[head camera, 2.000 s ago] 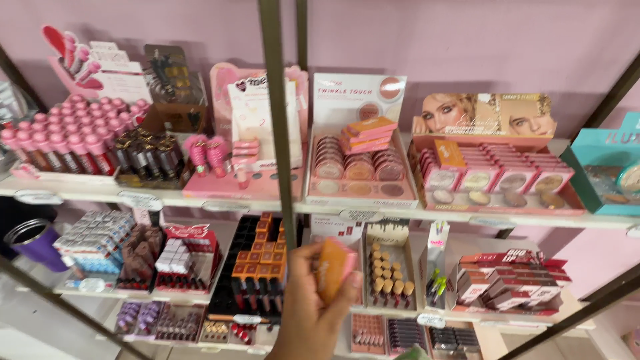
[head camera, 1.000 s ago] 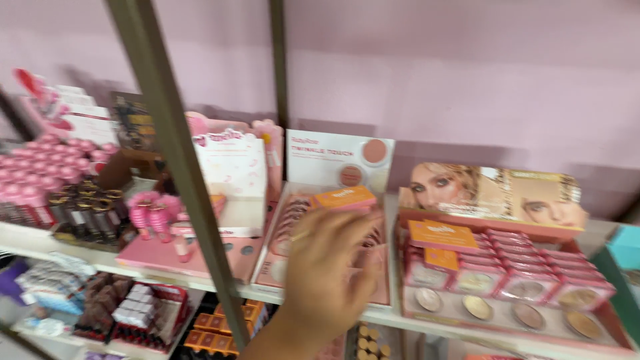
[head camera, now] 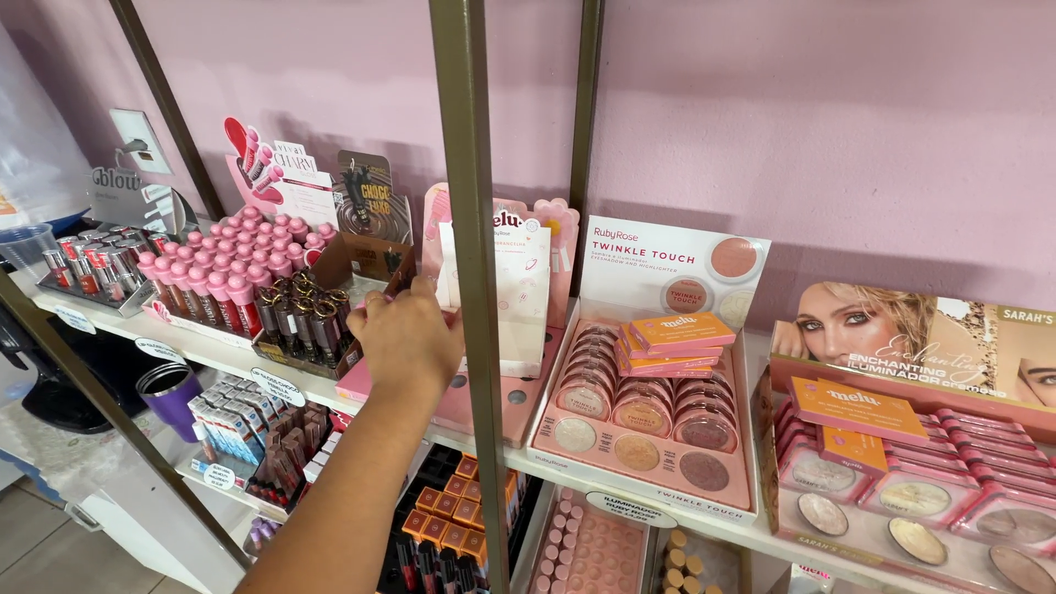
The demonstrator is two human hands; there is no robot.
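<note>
My left hand (head camera: 408, 334) reaches up from the bottom, back of the hand toward me, fingers curled over the left part of a pink cosmetics display (head camera: 528, 400). Its fingertips are hidden, so whether it holds something cannot be told. Right beside it stand dark lip gloss tubes (head camera: 309, 326) with looped tops. A white printed carton (head camera: 503, 289) stands on the pink display, partly behind a metal post. Orange and pink boxes (head camera: 681, 332) are stacked on a palette display (head camera: 557, 450); more orange boxes (head camera: 858, 408) lie on highlighter compacts (head camera: 912, 499). My right hand is out of view.
A dark metal post (head camera: 469, 247) rises in front, just right of my hand. Pink-capped glosses (head camera: 223, 276) and a clear plastic cup (head camera: 25, 252) stand farther left. On the lower shelf are a purple tumbler (head camera: 169, 400) and orange-topped boxes (head camera: 454, 511).
Two seconds ago my left hand held a small orange and pink box; one second ago it was over the palette display. It has moved left to the pink display. The view has shifted.
</note>
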